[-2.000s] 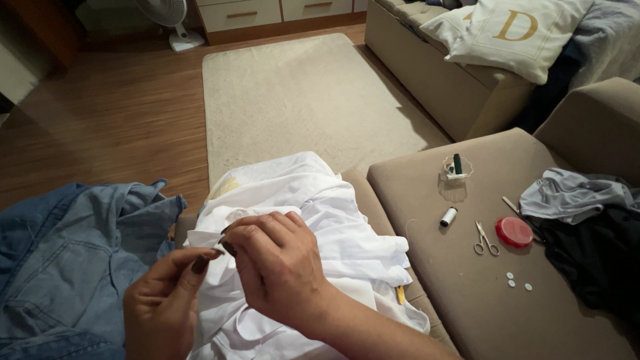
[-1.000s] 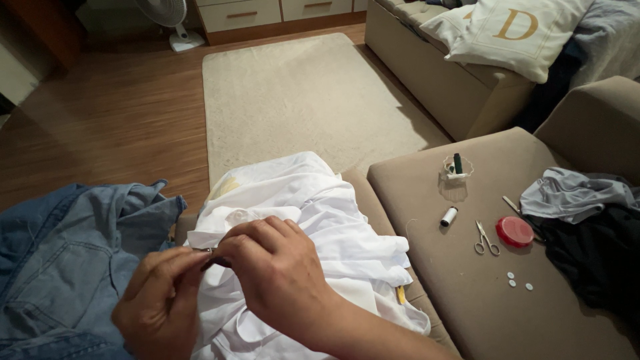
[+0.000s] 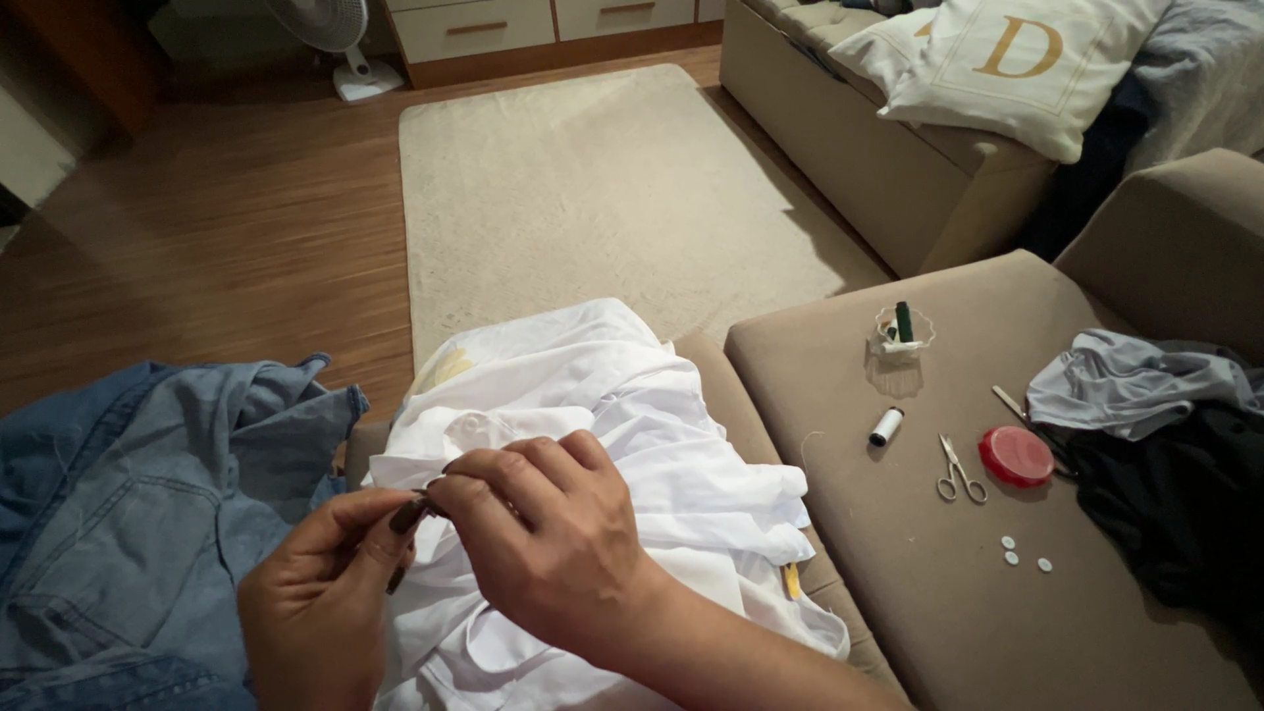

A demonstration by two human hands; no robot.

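White fabric (image 3: pixel 652 415) lies bunched over my lap. Above its left part, my left hand (image 3: pixel 336 573) has thumb and forefinger pinched together, and the fingertips of my right hand (image 3: pixel 543 533) meet them. Whatever is between the fingertips is too small and hidden to tell. On the sofa seat to the right are a spool of thread (image 3: pixel 887 427), small scissors (image 3: pixel 958 469), a round red container (image 3: pixel 1017 455) and three white buttons (image 3: pixel 1010 558). Behind them stands a clear scalloped dish (image 3: pixel 918 341) holding a dark green spool (image 3: pixel 903 322).
Blue denim clothing (image 3: pixel 128 523) is heaped at the left. Grey fabric (image 3: pixel 1126 385) and black fabric (image 3: pixel 1175 494) lie at the right, beside a thin light-coloured tool (image 3: pixel 1009 403). A beige rug (image 3: pixel 592 188) covers the floor ahead, with a white fan (image 3: pixel 331 30) beyond.
My left hand has turned and risen slightly beside the right hand since the last second. The pale piece of cloth seen at the fingertips two seconds ago no longer shows there.
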